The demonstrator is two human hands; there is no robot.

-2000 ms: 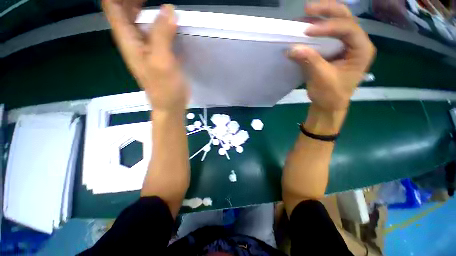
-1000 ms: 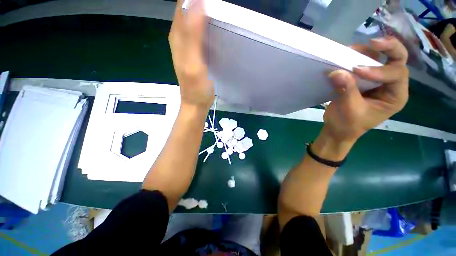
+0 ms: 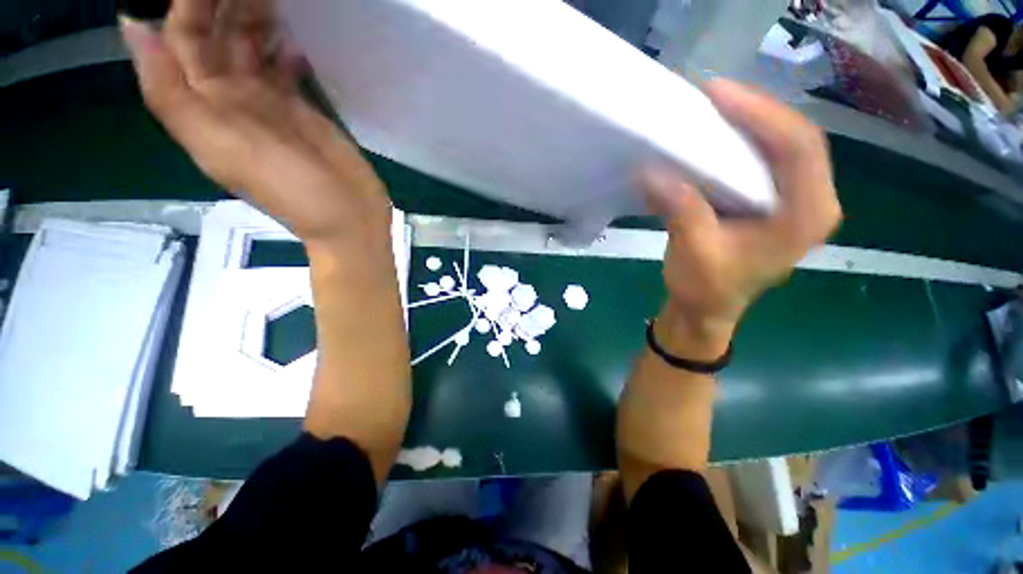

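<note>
A white box [image 3: 482, 123] with a raised wall is held up and tilted above the bench, cut off by the top edge and blurred. My right hand [image 3: 752, 191] grips its right end, thumb below and fingers on the wall. My left hand [image 3: 252, 123] is beside its left end with the fingers bent; blur hides whether it touches the box. Die-cut inserts [image 3: 213, 336] with a slot and a hexagon hole lie stacked on the left, partly behind my left forearm. Small white waste slugs [image 3: 496, 305] and thin strips lie in a loose pile between my forearms.
A stack of plain white blanks [image 3: 79, 336] lies at the far left. A pale metal rail [image 3: 875, 266] crosses the green bench [image 3: 808, 370]. Another person's arm [image 3: 978, 62] and white and red material show at the top right. Brown cardboard and blue plastic [image 3: 897, 477] are below the bench.
My left hand has moved left and its fingers have come off the box's near corner. The box has shifted left and tilts down to the right, with my right hand still on it.
</note>
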